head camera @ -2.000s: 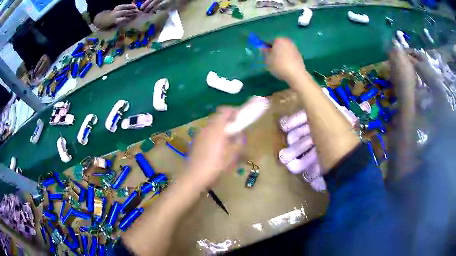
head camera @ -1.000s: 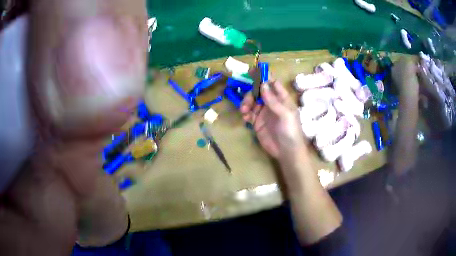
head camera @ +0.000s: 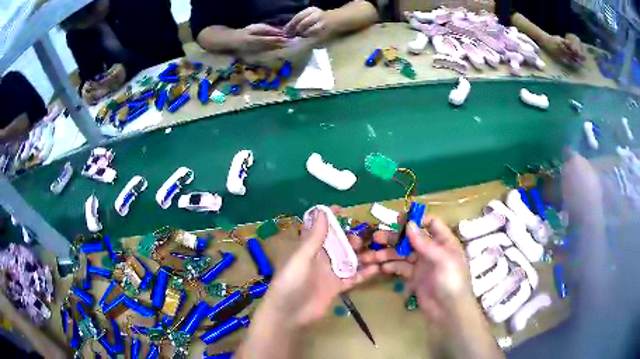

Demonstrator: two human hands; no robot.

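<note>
My left hand (head camera: 298,287) holds a white-pink plastic housing (head camera: 338,247), its hollow side facing up. My right hand (head camera: 442,277) holds a blue battery (head camera: 411,228) upright between thumb and fingers. Thin yellow and red wires run from the battery's top to a green circuit board (head camera: 381,166), which hangs over the belt's near edge. The hands are close together. A dark pointed tool (head camera: 361,321) lies on the bench below them. A small white block (head camera: 384,214) is behind the hands.
A battery-and-board pile (head camera: 168,294) lies left. A housing pile (head camera: 505,263) lies right. The green belt (head camera: 274,133) carries scattered housings, some with blue cells. People's hands work across the belt. A blurred arm (head camera: 586,210) is at far right.
The view has shifted, showing more of the belt and far side. My left hand, earlier large and blurred near the camera, is now over the bench with a housing. My right hand still holds the battery.
</note>
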